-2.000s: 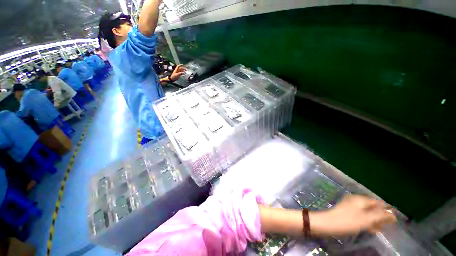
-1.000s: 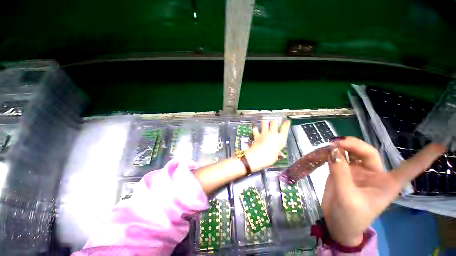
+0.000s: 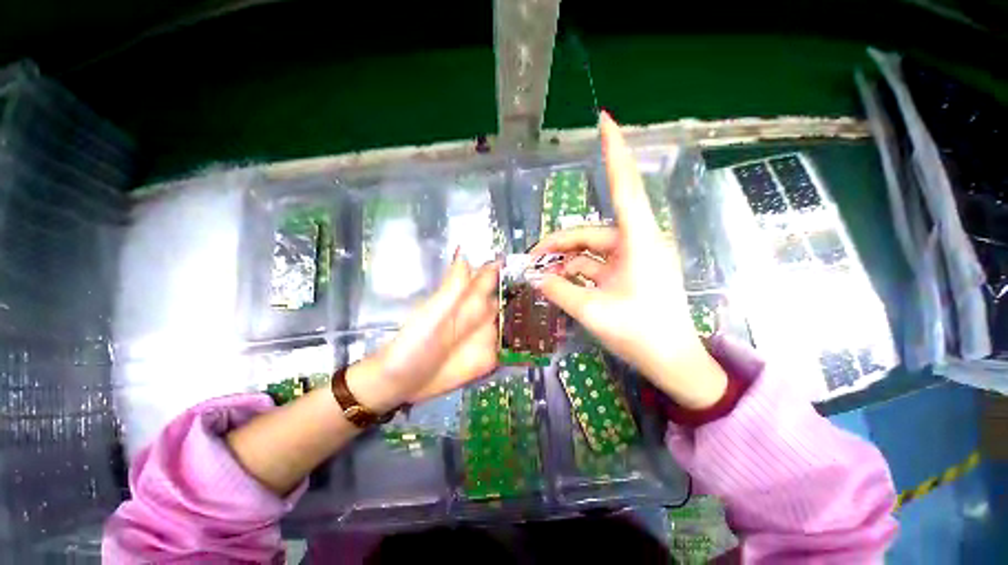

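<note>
My left hand [image 3: 442, 337] and my right hand [image 3: 630, 281] meet over the middle of the clear blister tray [image 3: 387, 486]. Between them is a dark brown dome sheet [image 3: 532, 320] lying over a green board whose lower edge shows. My left hand holds the board at its left side. My right thumb and fingers pinch the top end of the sheet; the index finger points up, with a thin strand of film near its tip. Green keypad boards [image 3: 494, 441] with gold contacts lie in the tray pockets; some pockets hold silver-white covered boards [image 3: 295, 263].
Stacked blister trays [image 3: 66, 309] stand at the left, beside a plain white sheet [image 3: 182, 265]. A sheet of dome pieces [image 3: 807, 265] lies right of the tray. Black gridded sheets [image 3: 973, 144] are at the far right. A grey upright [image 3: 522, 77] rises behind. Loose green boards [image 3: 696, 528] show at lower right.
The view has turned down to the tray. My left hand has come back from the tray's far side to the board. My right hand has moved left and closed on the brown sheet.
</note>
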